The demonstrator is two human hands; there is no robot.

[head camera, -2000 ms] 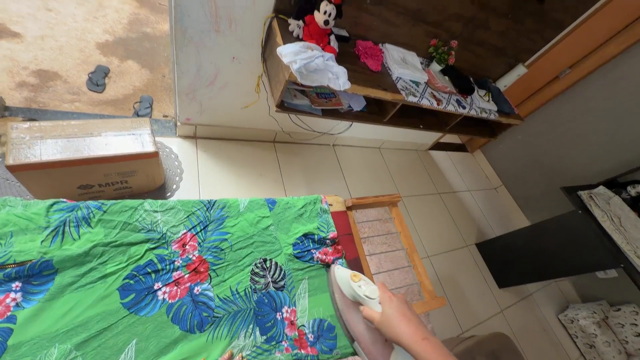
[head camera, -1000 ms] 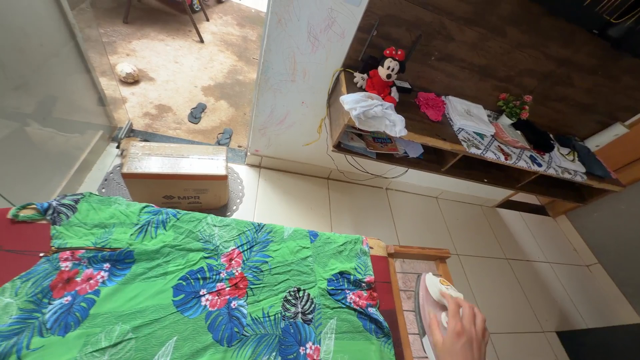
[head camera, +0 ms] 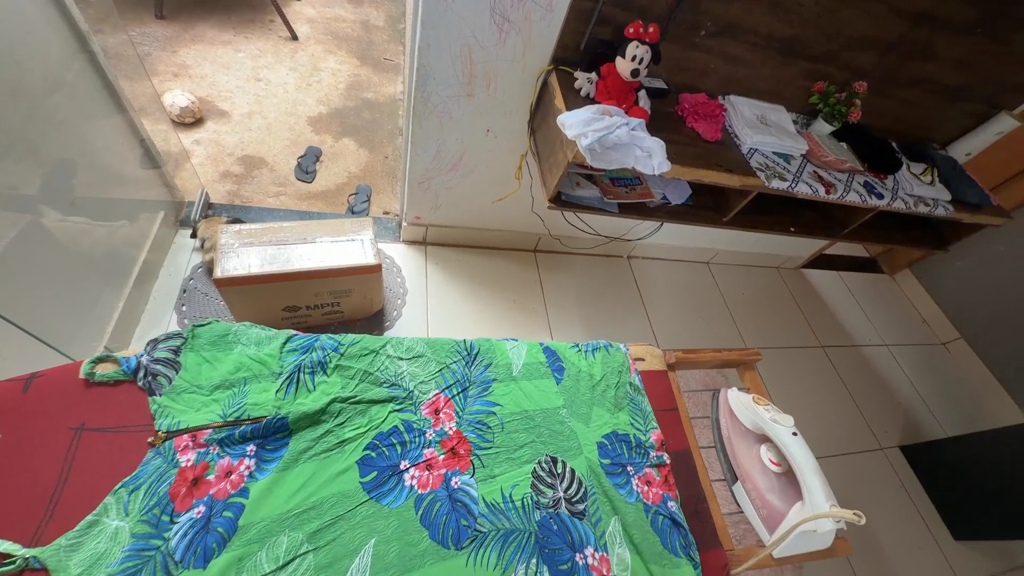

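Neither my left hand nor my right hand shows at this moment. A green floral garment (head camera: pixel 336 384) with a short zipper (head camera: pixel 210 429) lies spread over the red ironing board (head camera: pixel 80 448). Its straps trail off at the left, and shallow wrinkles run across the cloth. At the board's right end, a white and pink clothes iron (head camera: pixel 772 472) rests on the wooden-framed iron stand (head camera: pixel 714 358), with its cord (head camera: pixel 808 522) curving round its heel. Nobody is touching the iron.
Beyond the board, a cardboard box (head camera: pixel 300 272) sits on a grey crocheted rug (head camera: pixel 394 292) by the doorway. A wooden shelf unit (head camera: pixel 696 180) carries a plush toy (head camera: pixel 628 72), folded cloths (head camera: pixel 764 124) and a flower pot (head camera: pixel 824 126). Black cables hang below it.
My right hand, on the iron in both earlier frames, has left the view. The iron now stands on the rest at the board's right end. The view has swung left.
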